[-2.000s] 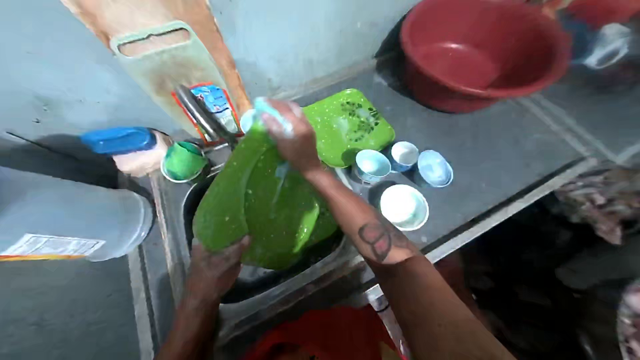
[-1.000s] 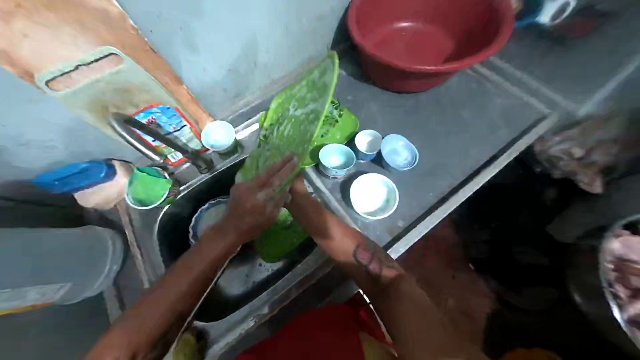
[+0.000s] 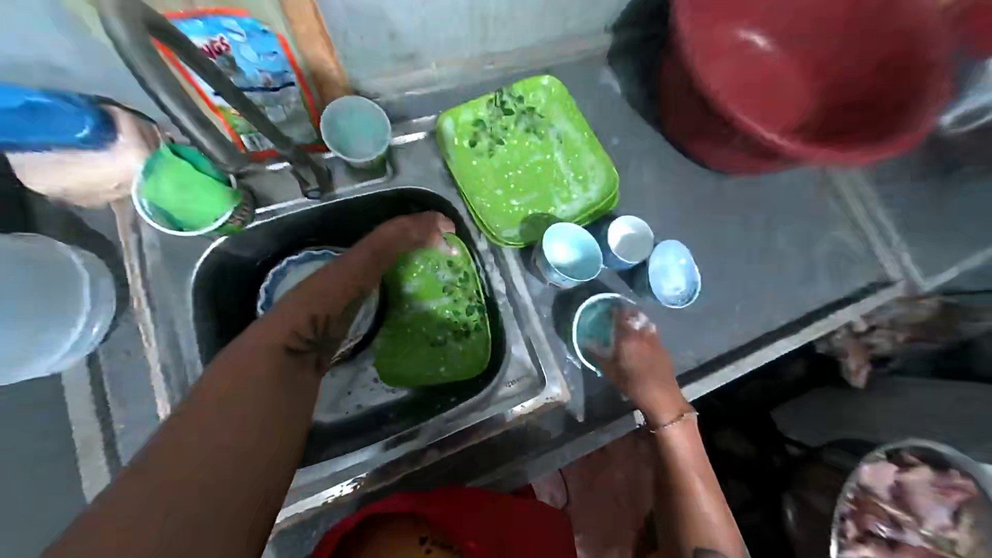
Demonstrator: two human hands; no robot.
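My left hand (image 3: 422, 232) reaches into the sink (image 3: 341, 434), its fingers at the upper edge of a square green plate (image 3: 442, 318) with leaf print and suds. Beside that plate, partly under my forearm, is a bowl with a blue wavy rim (image 3: 283, 279). My right hand (image 3: 637, 353) has its fingers inside a round bowl (image 3: 593, 329) on the counter; whether they hold anything is hidden. Behind this bowl stand a light blue cup (image 3: 571, 252), a smaller white cup (image 3: 629, 239) and an oval dish (image 3: 674, 273). Sudsy green plates (image 3: 535, 155) lie stacked beside the sink.
A metal faucet (image 3: 225, 93) arches behind the sink, near a cup (image 3: 356, 130) and a plastic pouch (image 3: 252, 77). A tub with a green cloth (image 3: 190, 194) and a translucent container (image 3: 46, 310) are left. A red basin (image 3: 806, 77) stands back right; a bowl of raw meat (image 3: 907, 504) is lower right.
The green plate raised in front of me a second ago is no longer held up. My left hand has moved down into the sink, and my right hand has moved to the round bowl.
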